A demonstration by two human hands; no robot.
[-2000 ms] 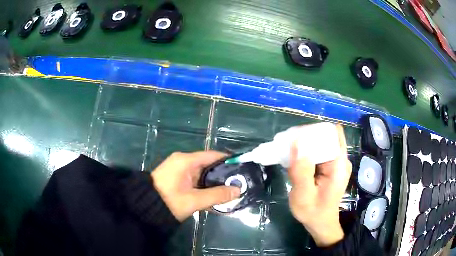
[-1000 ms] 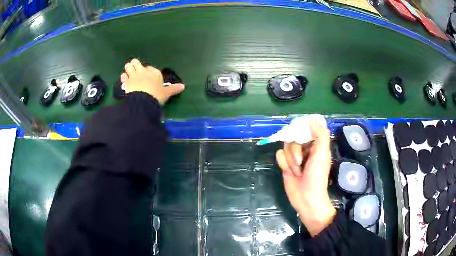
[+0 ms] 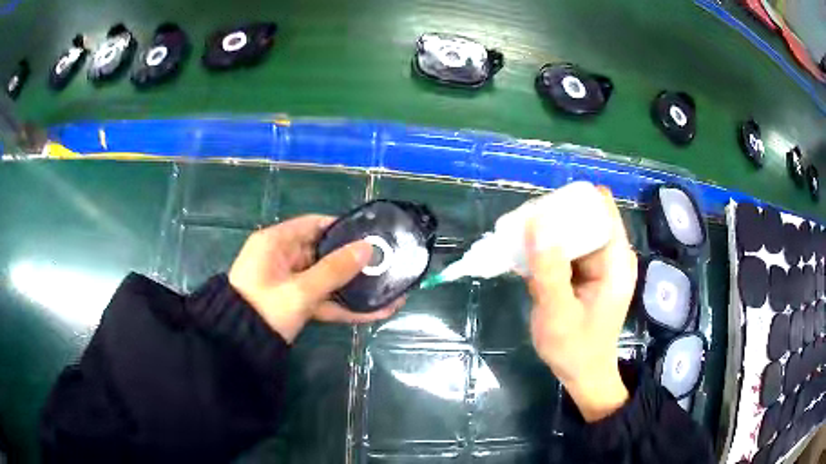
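My left hand (image 3: 303, 272) holds a black oval housing unit (image 3: 398, 249) above the clear tray, its thumb on the face beside the white ring and its side tab pointing up and right. My right hand (image 3: 584, 304) holds a white glue bottle (image 3: 552, 231), tilted with its nose down to the left. The green needle tip (image 3: 433, 282) is close to the unit's lower right rim; I cannot tell if it touches. The fingers of my left hand under the unit are partly hidden.
Three grey-faced units (image 3: 668, 294) stand in a column at the clear tray's (image 3: 417, 353) right side. A pad sheet (image 3: 747, 362) with black oval pads lies at the right edge. Beyond the blue edging (image 3: 326, 145), the green conveyor (image 3: 353, 54) carries several spaced black units (image 3: 455, 60).
My left hand has come back from the conveyor and now holds a unit over the tray. My right hand still holds the bottle, tip now near that unit. The camera view has shifted.
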